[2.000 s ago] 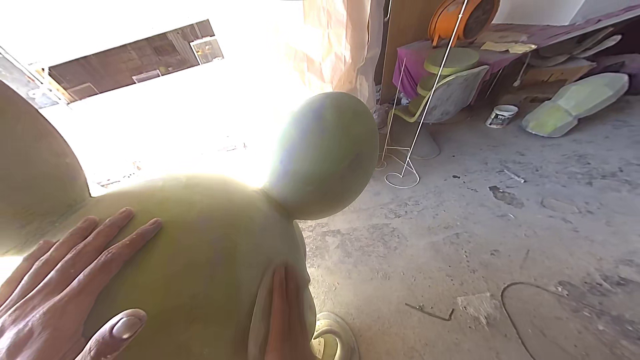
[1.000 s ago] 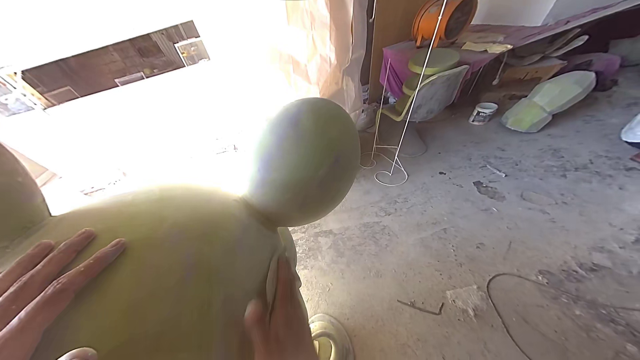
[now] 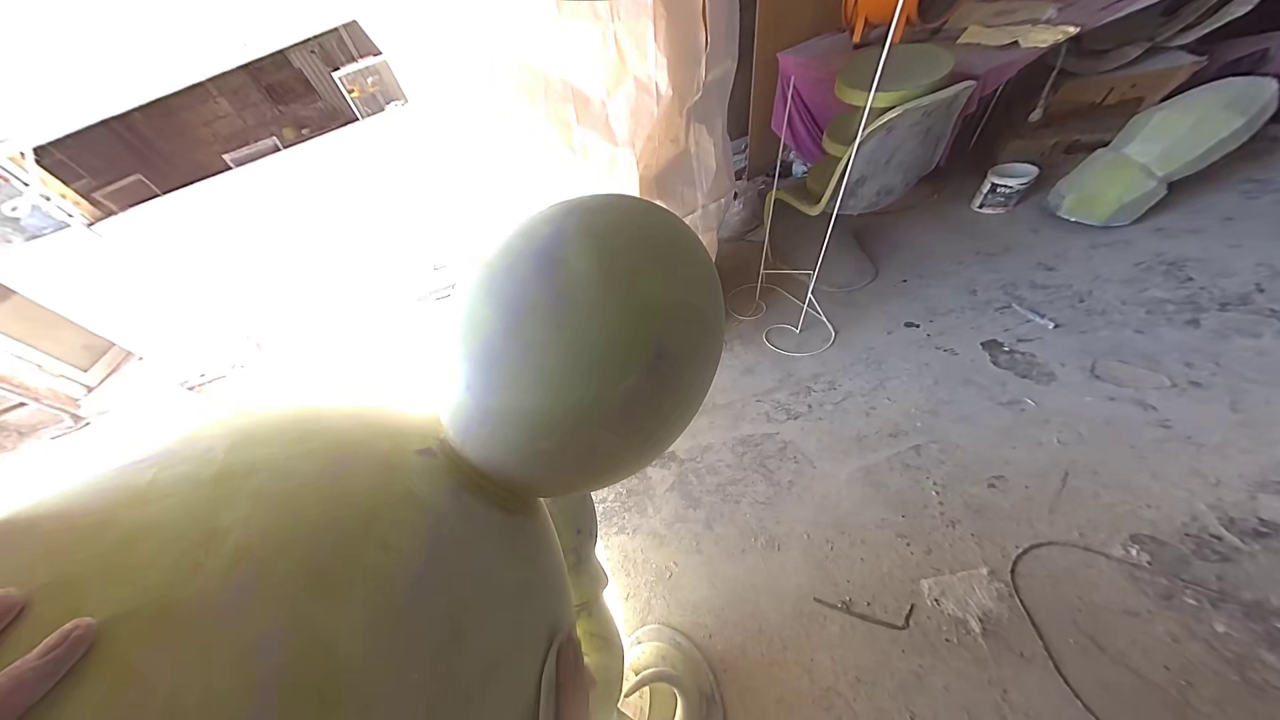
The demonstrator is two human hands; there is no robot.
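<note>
A large, smooth yellow-green rounded form (image 3: 300, 560) fills the lower left, apparently a big figure's head, with a ball-shaped part (image 3: 600, 340) joined at its upper right. Fingers of my left hand (image 3: 45, 665) lie spread on its surface at the left edge, holding nothing; the rest of that hand is out of frame. Only a sliver of my right hand (image 3: 571, 680) shows at the form's lower right side, against a raised rim; whether it grips that rim is hidden. Below stands a curled pale-green part (image 3: 670, 675).
A thin white metal stand (image 3: 800, 325) rises from the concrete floor (image 3: 820, 480). Behind it are a chair (image 3: 905, 150), a purple-covered table (image 3: 790, 90), a bucket (image 3: 1005, 188) and a faceted green piece (image 3: 1165, 150). A cable (image 3: 1030, 620) and a bent rod (image 3: 870, 612) lie at right.
My left hand now shows only fingertips at the left edge, where more of it showed before. Much less of my right hand is visible at the form's side. The view has shifted.
</note>
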